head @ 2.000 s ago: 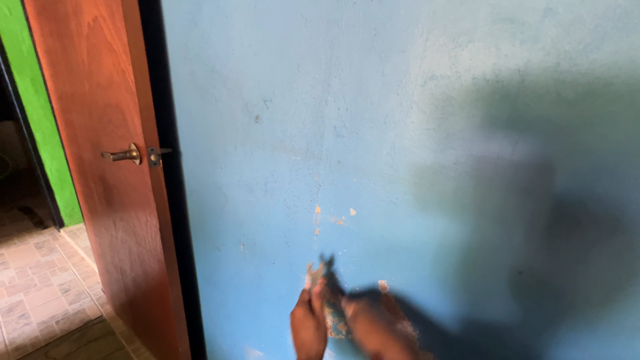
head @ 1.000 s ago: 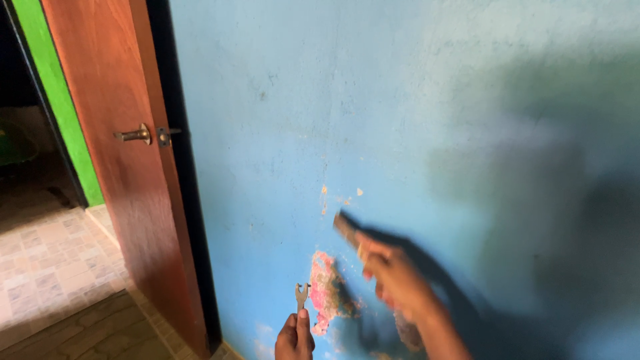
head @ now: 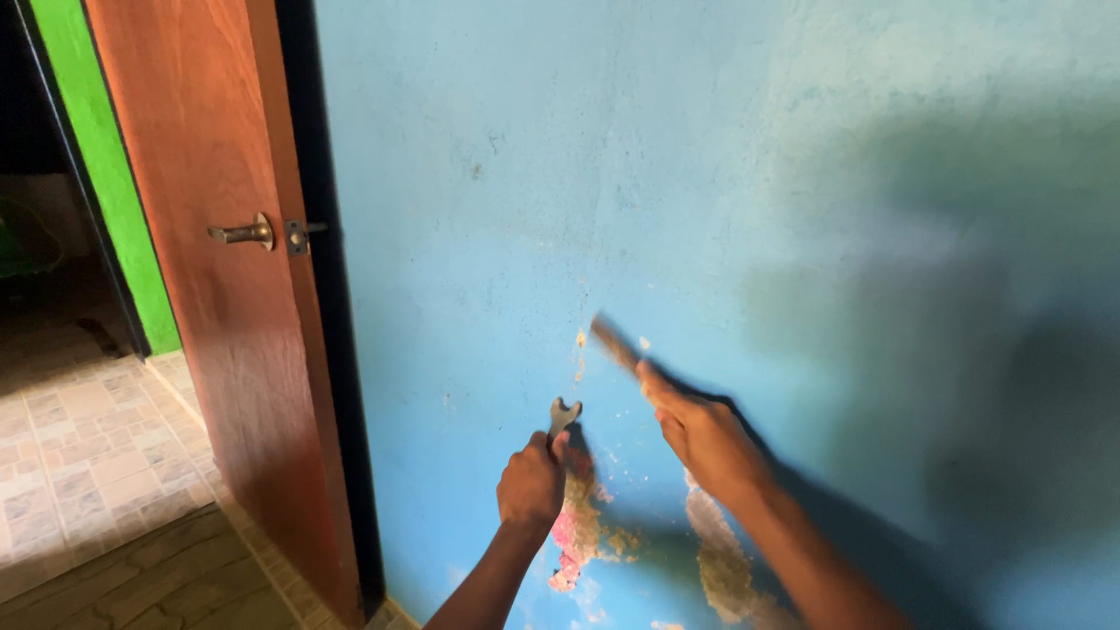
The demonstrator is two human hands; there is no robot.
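Note:
My left hand (head: 532, 484) is closed around an open-end wrench (head: 563, 415), its forked jaw pointing up in front of the blue painted wall (head: 542, 219). To the right, my right hand (head: 707, 437) grips a flat, slightly blurred bar-like tool (head: 618, 344) that slants up to the left near small chipped spots (head: 581, 339). The tool's material cannot be told. Below the hands, peeled patches show pink and brown plaster (head: 574, 534), with another bare patch (head: 724, 560) beneath my right forearm. Whether either tool touches the wall is unclear.
At the left stands an open wooden door (head: 201, 157) with a metal lever handle (head: 245, 232). Beyond it are a bright green wall strip (head: 131, 201) and a tiled floor (head: 79, 464). Shadows fall across the wall at the right.
The hands were close together two seconds ago and are now apart. Since one second ago, my left hand with the wrench has risen on the wall, uncovering more of my forearm.

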